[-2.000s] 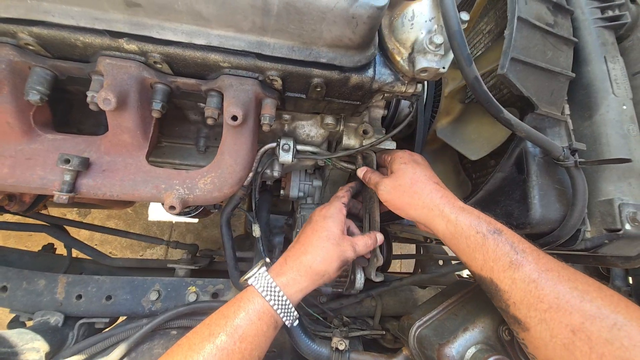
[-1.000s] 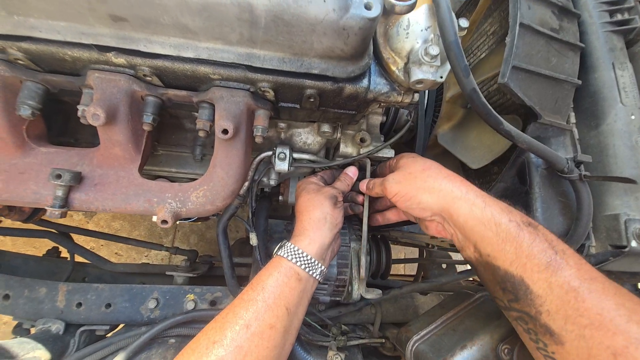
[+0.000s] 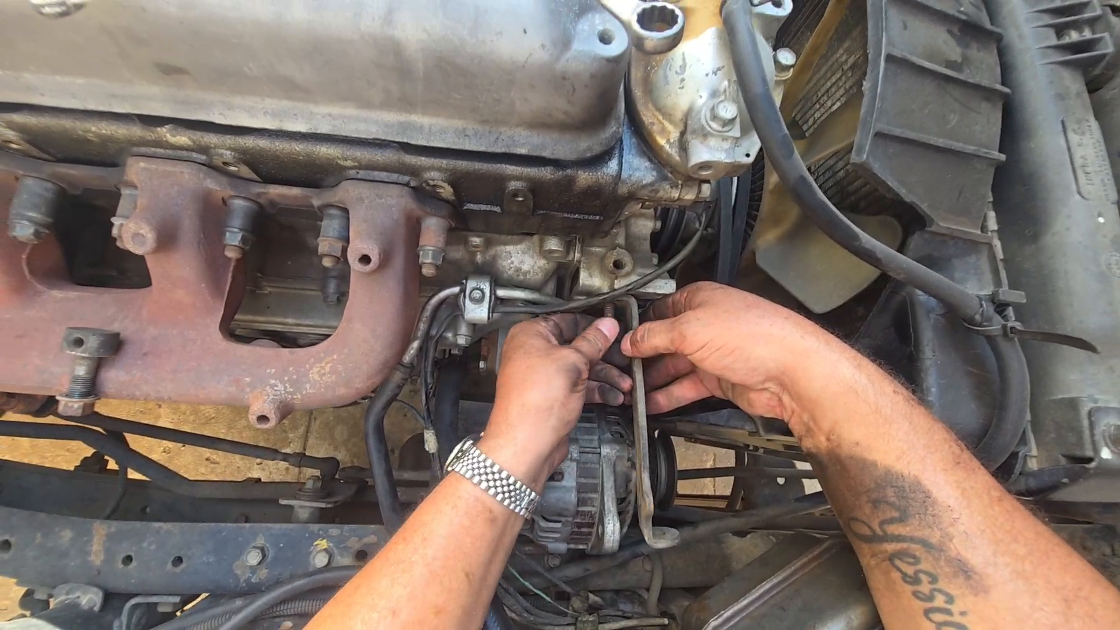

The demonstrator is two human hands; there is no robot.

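Note:
Both hands meet beside a long metal bracket [image 3: 641, 420] that stands in front of the alternator [image 3: 579, 490]. My left hand [image 3: 564, 363], wrist in a metal watch, has thumb and fingers closed near the bracket's upper end, where a threaded bolt [image 3: 609, 311] shows its tip above the fingers. My right hand [image 3: 700, 350] pinches the bracket's upper part, its thumb tip on the near side; its other fingers are partly hidden behind the bracket. The bracket's hooked top lies just below a bolt hole in the engine casting [image 3: 618, 261]. The bracket's lower foot hangs free below the alternator.
A rusty exhaust manifold [image 3: 306, 372] fills the left, under the valve cover [image 3: 306, 70]. A black hose [image 3: 814, 206] curves past the fan blade [image 3: 827, 262] and shroud [image 3: 932, 114] at right. Wiring and a pipe clamp [image 3: 477, 299] lie close to my left hand. A frame rail [image 3: 175, 551] runs below.
Two seconds ago my left hand was lower, open-fingered over the bracket. It has moved up beside the bracket's top, and the alternator shows more. Since one second ago the hands have barely moved.

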